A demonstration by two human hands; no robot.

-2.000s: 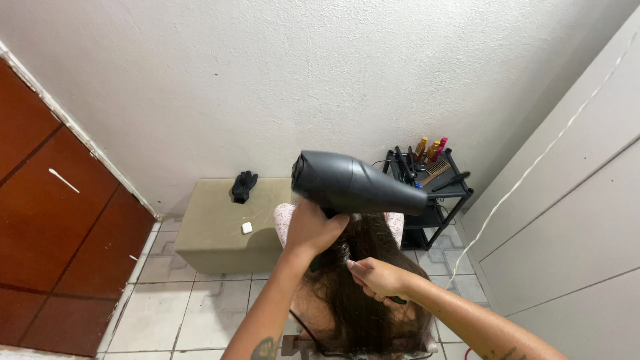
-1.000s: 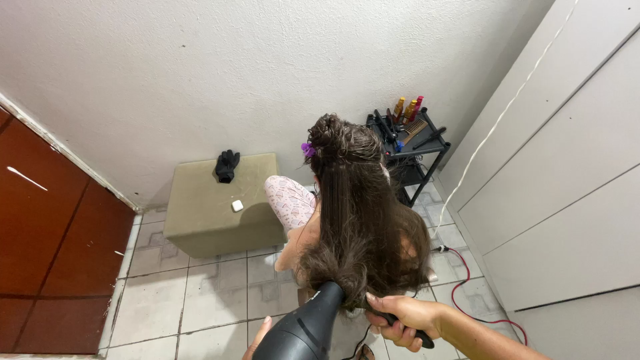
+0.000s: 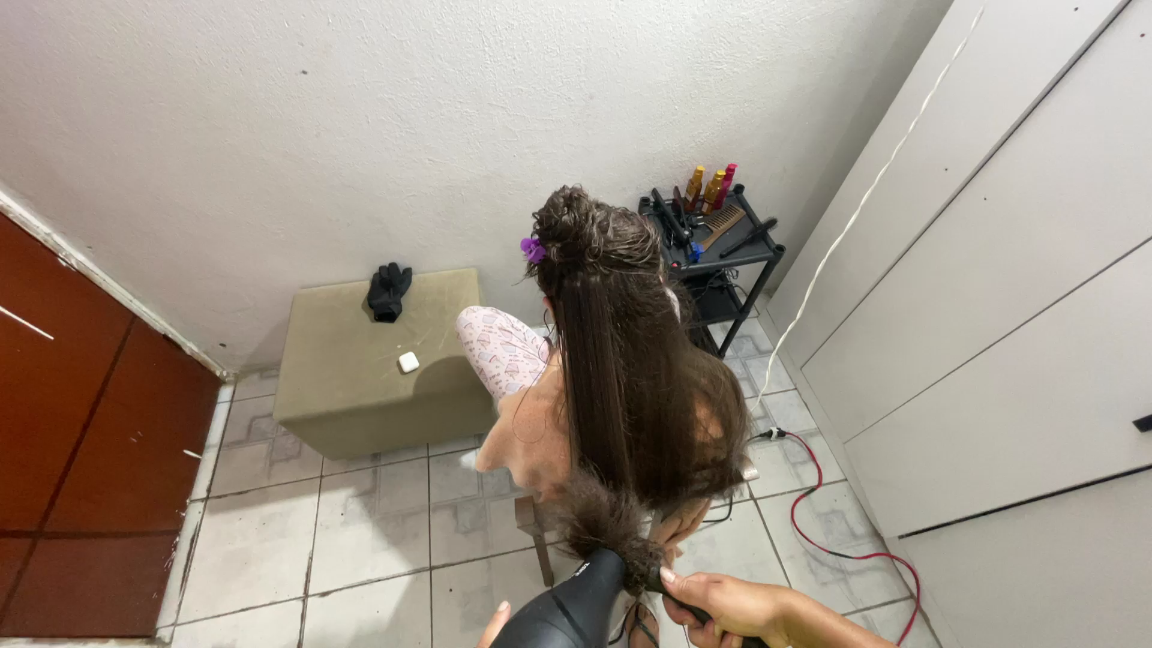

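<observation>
At the bottom centre is a black hair dryer [image 3: 567, 607], its nozzle against the ends of a seated person's long dark hair [image 3: 621, 387]. Only fingertips of my left hand [image 3: 495, 623] show beside the dryer's body; its grip is hidden. My right hand [image 3: 733, 607] is closed around the black handle of a brush [image 3: 679, 596], whose head is hidden in the bunched hair ends. The upper hair is pinned up in a bun with a purple clip [image 3: 533, 249] at its left side.
A beige ottoman [image 3: 360, 360] on the left bears a black glove [image 3: 389, 292] and a small white case [image 3: 409, 362]. Behind the person at right, a black cart [image 3: 765, 256] holds bottles and a wooden comb [image 3: 723, 225]. A red and black cord [image 3: 810, 504] lies on the tiled floor near grey cabinets.
Both hands and the dryer have moved down from the head to the hair ends. Since one second ago, the bunched ends have come down slightly away from the back. The view has shifted.
</observation>
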